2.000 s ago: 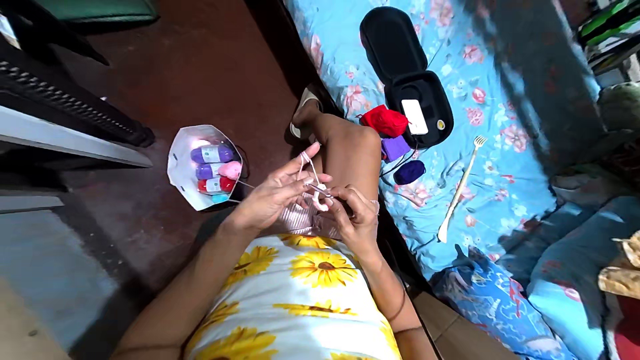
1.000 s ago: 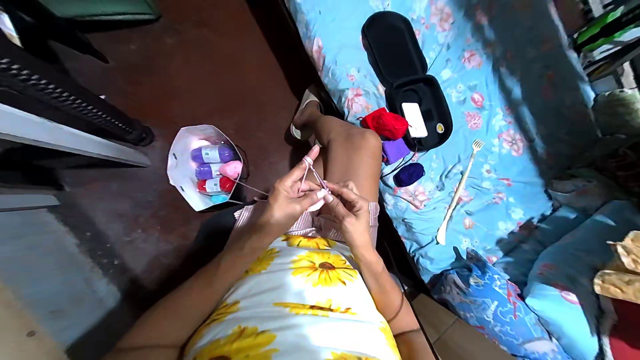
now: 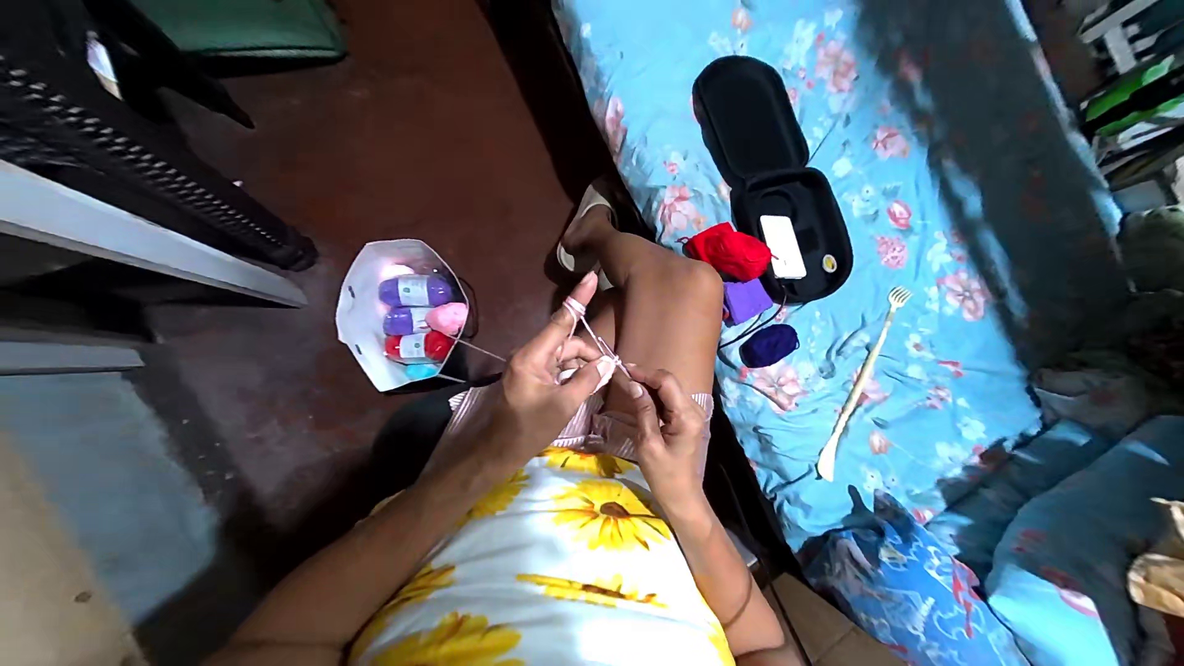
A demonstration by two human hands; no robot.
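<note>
Light pink yarn loops around the raised index finger of my left hand and runs down to a small piece of crochet work pinched between that hand's thumb and fingers. Thumb and fingertips of my right hand meet at the work's right side, around what looks like a thin crochet hook, mostly hidden by the fingers. From the left, a strand of yarn leads out of a white container on the floor, which holds several balls of purple, pink and red yarn.
On the bed's blue floral sheet lie an open black case with a white item, red yarn, a purple item, dark blue yarn and a back scratcher. Dark furniture stands at left.
My right hand has shifted slightly, its fingertips now at the right edge of the work. The yarn around my left index finger is still held up. Container and bed items stay in place.
</note>
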